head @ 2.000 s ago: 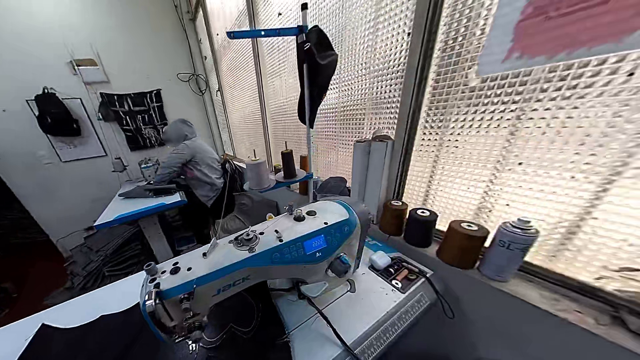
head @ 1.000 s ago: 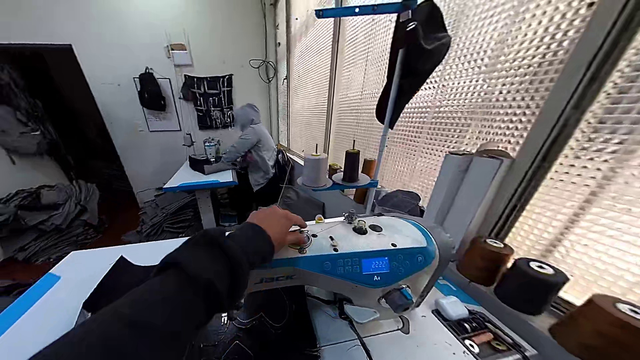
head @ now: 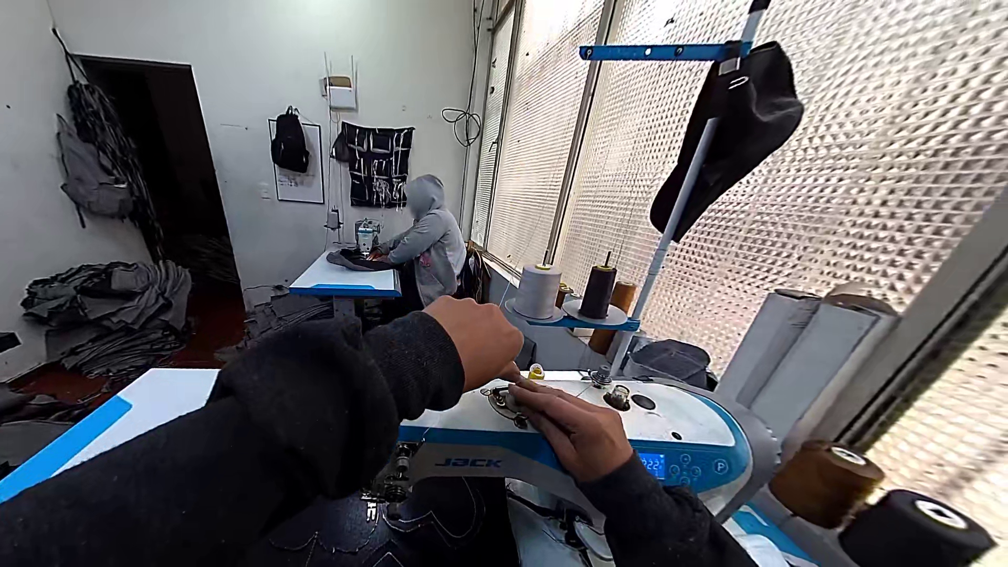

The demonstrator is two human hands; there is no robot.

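Observation:
Both hands meet over the top of a white and blue Jack sewing machine [head: 472,457]. My left hand [head: 476,342] is bent down with its fingertips close to the thread-guide area, and whether it pinches anything is hidden. My right hand [head: 579,429] lies on the machine's top, its fingers reaching toward the bobbin winder [head: 504,402]. Dark fabric with light stitched curves [head: 433,512] lies under the needle end. A white thread cone [head: 539,291] and a dark thread cone [head: 600,291] stand on the thread stand behind.
Brown [head: 827,480] and black [head: 913,524] thread spools stand at the right by the window. A black cloth piece [head: 728,142] hangs on the stand's pole [head: 669,228]. A person in a grey hoodie [head: 429,236] works at another machine. Fabric piles [head: 118,307] lie at the left.
No hand shows two seconds ago. One second ago one hand was on the machine's top; now both are there. The view has swung left.

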